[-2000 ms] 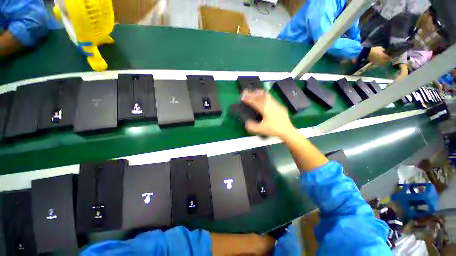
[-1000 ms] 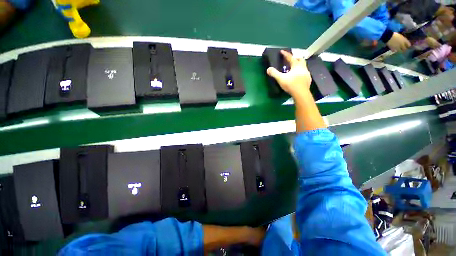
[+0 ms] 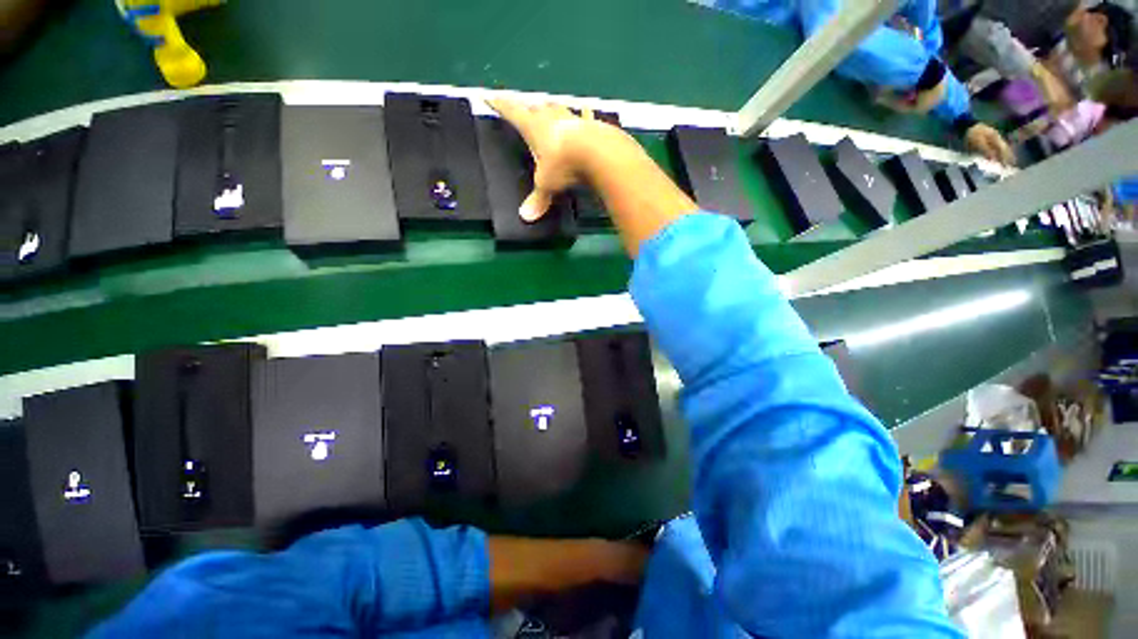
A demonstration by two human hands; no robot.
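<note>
My right hand [image 3: 555,156] reaches over the conveyor with its fingers spread. It lies across a plain black box [image 3: 509,187], thumb over the face and fingertips near the far edge; no closed grip shows. A black tray beside that box is mostly hidden under my wrist. To the left, a black tray with a dark strip [image 3: 434,156] and a plain black lid [image 3: 337,181] stand side by side. My left hand [image 3: 614,562] is low in the picture, blurred and partly hidden by my right sleeve; its fingers cannot be made out.
A near row of black boxes [image 3: 318,437] lies on the side bench [image 3: 924,356]. A white rail [image 3: 499,318] separates bench and belt. More boxes [image 3: 799,181] lie further right. A pale post [image 3: 973,225] crosses there. Another person's hand [image 3: 992,144] is across the belt.
My right hand has left the box it was on and moved left onto another box in the row. My left arm stays low. The view has shifted slightly.
</note>
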